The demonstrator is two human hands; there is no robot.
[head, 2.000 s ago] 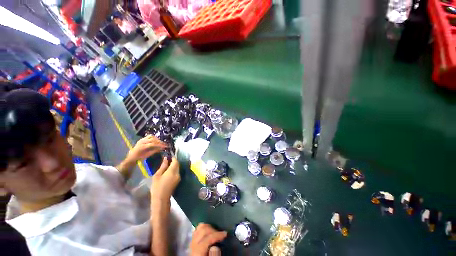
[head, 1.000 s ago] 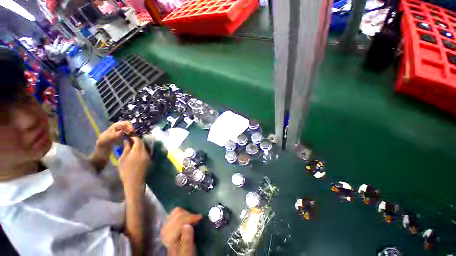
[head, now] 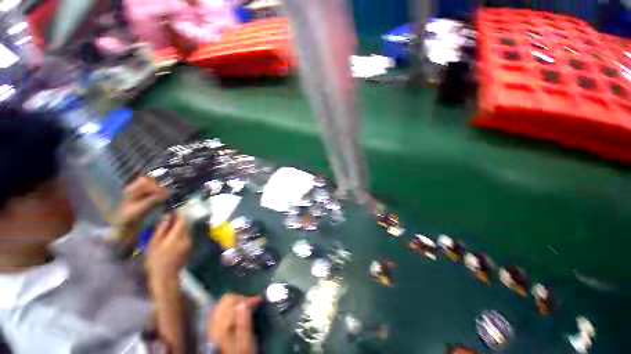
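My left hand (head: 233, 323) is at the bottom edge, left of centre, blurred, with bent fingers; I cannot tell whether it holds anything. A small skin-coloured patch at the bottom edge, probably a fingertip of my right hand (head: 462, 350), is cut off. A silver-rimmed round assembly (head: 493, 328) lies right of it. Several small round modules (head: 477, 265) with white and orange patches form a slanting row. A white jagged piece (head: 582, 335) lies at the right. A dark unit with a silver top (head: 279, 293) and a clear bag (head: 319, 311) lie right of my left hand.
A neighbour's hands (head: 165, 245) are at the left, beside a dark heap (head: 190, 166). Metal cylinders (head: 315, 207) cluster by a white sheet (head: 287, 189). A yellow piece (head: 223, 235) lies nearby. A metal upright (head: 332, 104) crosses the green bench. Red trays (head: 540, 76) stand behind.
The view has swung right and blurred; bench objects appear farther left. More of the right red tray, the round assembly, the white jagged piece and the skin-coloured patch have come into view.
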